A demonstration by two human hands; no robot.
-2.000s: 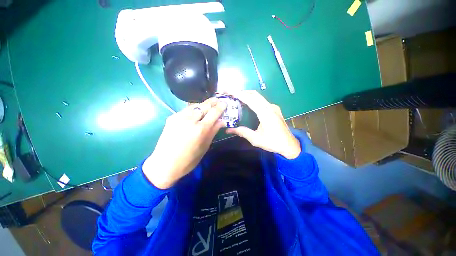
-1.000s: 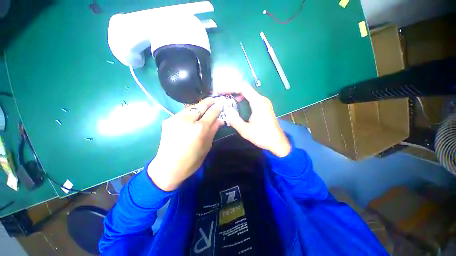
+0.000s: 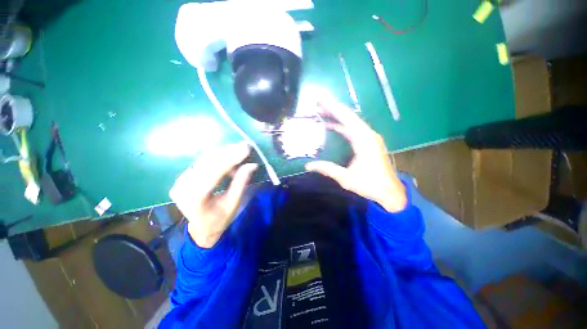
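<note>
The white dome camera (image 3: pixel 267 22) lies on the green mat with its glossy black ball head (image 3: pixel 260 83) towards me. A round, pale, overexposed board module (image 3: pixel 302 137) with a dark rim is just in front of the ball, with thin wires beside it. My right hand (image 3: pixel 360 160) is open around the module's right side, fingers above and thumb below; any contact is unclear. My left hand (image 3: pixel 215 193) is left of the module, apart from it, blurred, thumb and index finger slightly apart; I see nothing in it. A white cable (image 3: pixel 225 115) runs from the camera to the mat's front edge.
Right of the camera lie a thin rod (image 3: pixel 349 83) and tweezers (image 3: pixel 383 82). A red-black wire (image 3: pixel 402 31) lies beyond. A black cylinder (image 3: pixel 521 132) juts in at right over cardboard boxes. Small dark specks, white round parts (image 3: pixel 16 114) and a black block (image 3: pixel 60 183) are at left.
My left hand has let go of the module and moved left. My right hand has opened around it, and the module's pale round face now shows. The view has shifted, showing more of the bench's left side.
</note>
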